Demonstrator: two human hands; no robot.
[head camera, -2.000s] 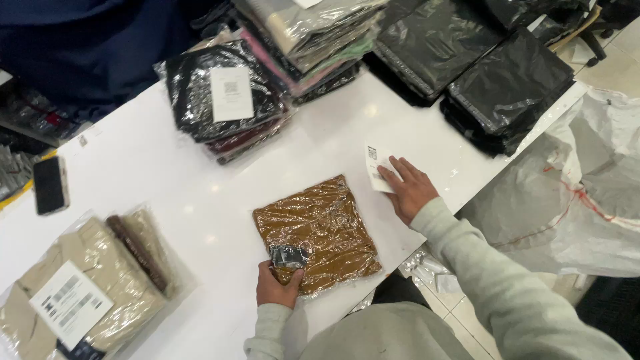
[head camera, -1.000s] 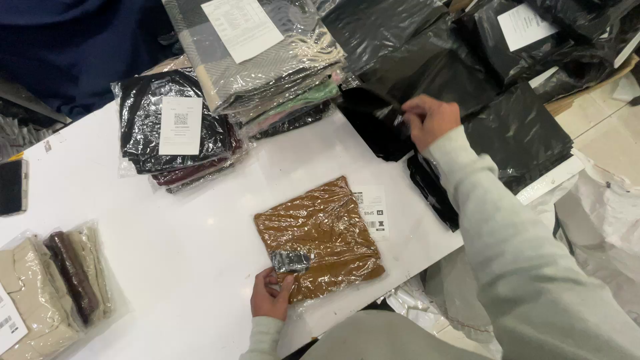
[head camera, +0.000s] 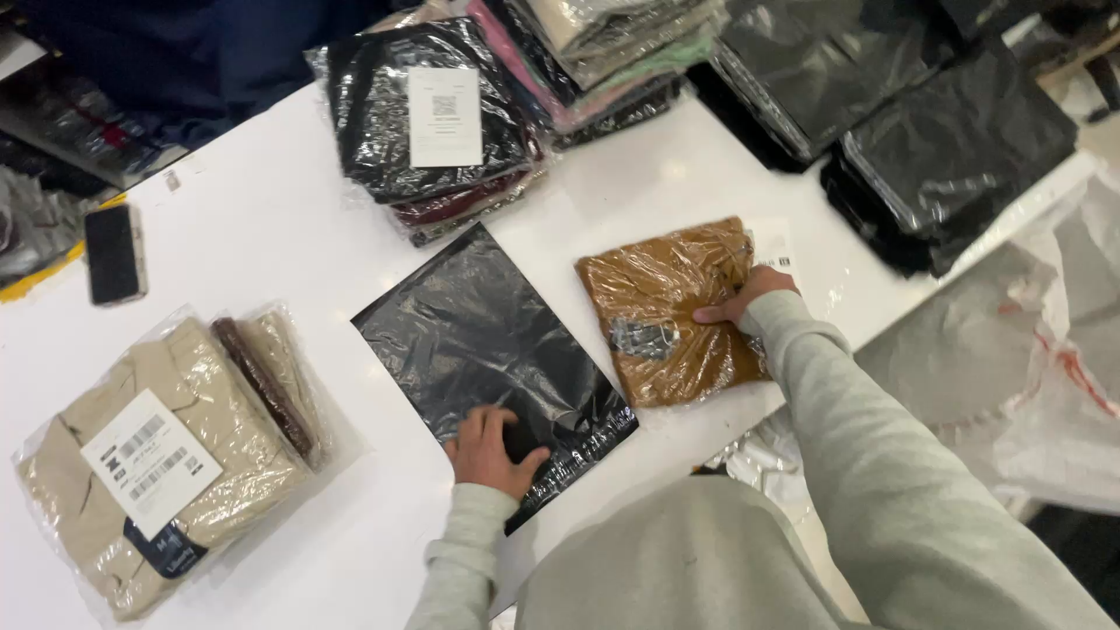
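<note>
A black plastic mailing bag (head camera: 490, 341) lies flat on the white table, tilted. My left hand (head camera: 495, 451) rests on its lower part, fingers spread and curled a little. To the right of the bag is a folded brown garment in a clear plastic bag (head camera: 678, 306), with a dark label near its left side. My right hand (head camera: 744, 293) grips the garment's right edge, thumb on top and the fingers hidden underneath. A white paper slip (head camera: 774, 245) with print sticks out from behind that edge.
Bagged beige garments (head camera: 227, 411) with a printed slip lie at left, below a phone (head camera: 115, 254). Bagged dark garments (head camera: 376, 114) and a taller garment stack (head camera: 612, 52) stand at the back. Black plastic bags (head camera: 962, 149) are piled at the back right. A large white sack (head camera: 1032, 350) is beyond the table's right edge.
A black mailing bag now lies under my left hand, which has let go of the brown garment. My right hand has come back from the black bags and holds the garment, now further right.
</note>
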